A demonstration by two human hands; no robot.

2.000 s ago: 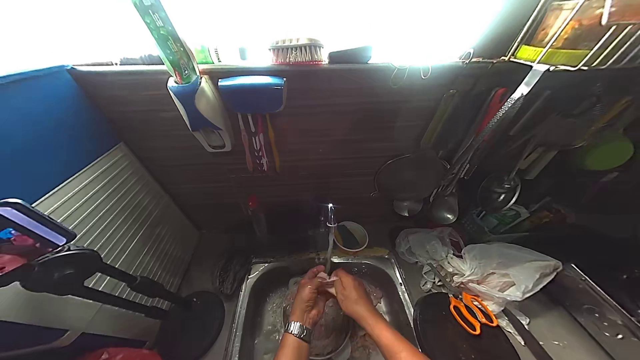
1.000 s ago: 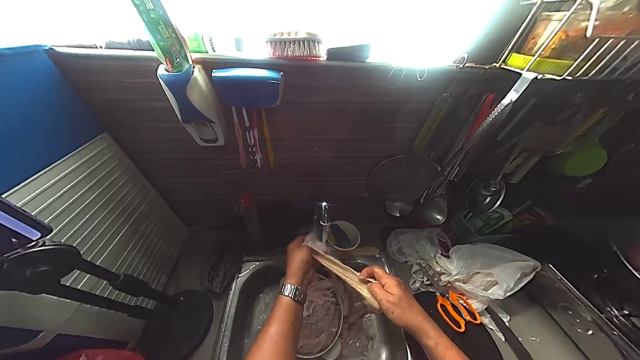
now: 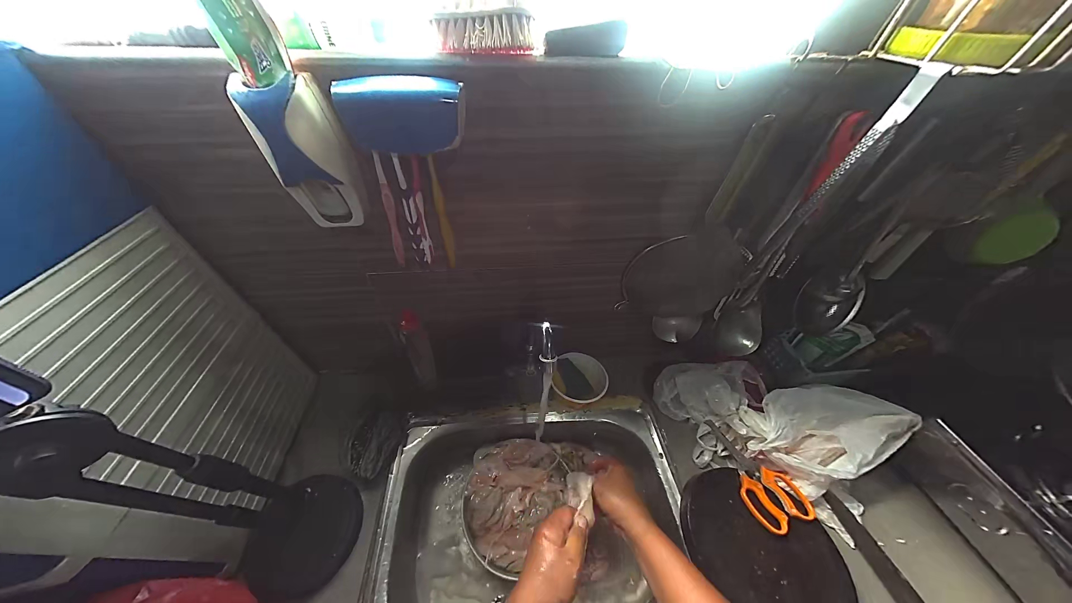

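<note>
A pale, wet strip of raw meat or skin [image 3: 579, 494] is gripped between both hands, low over the sink. My left hand [image 3: 557, 536] closes on its lower end, and my right hand [image 3: 615, 494] holds it from the right, fingers partly hidden. Beneath and to the left, a round metal bowl [image 3: 479, 559] full of similar raw pieces [image 3: 511, 494] sits in the stainless steel sink [image 3: 406, 502]. Water runs from the faucet [image 3: 546, 335] into the back of the bowl.
Orange-handled scissors [image 3: 775, 500] lie on a dark round board [image 3: 754, 561] right of the sink, near plastic bags [image 3: 837, 427] and a knife [image 3: 871, 544]. Behind the sink stands a small tub [image 3: 582, 378] with a sponge. A black stand [image 3: 310, 519] is at the left.
One second ago the hands stretched a long pale strip above the bowl; now they are lower and closer together, with the strip bunched between them.
</note>
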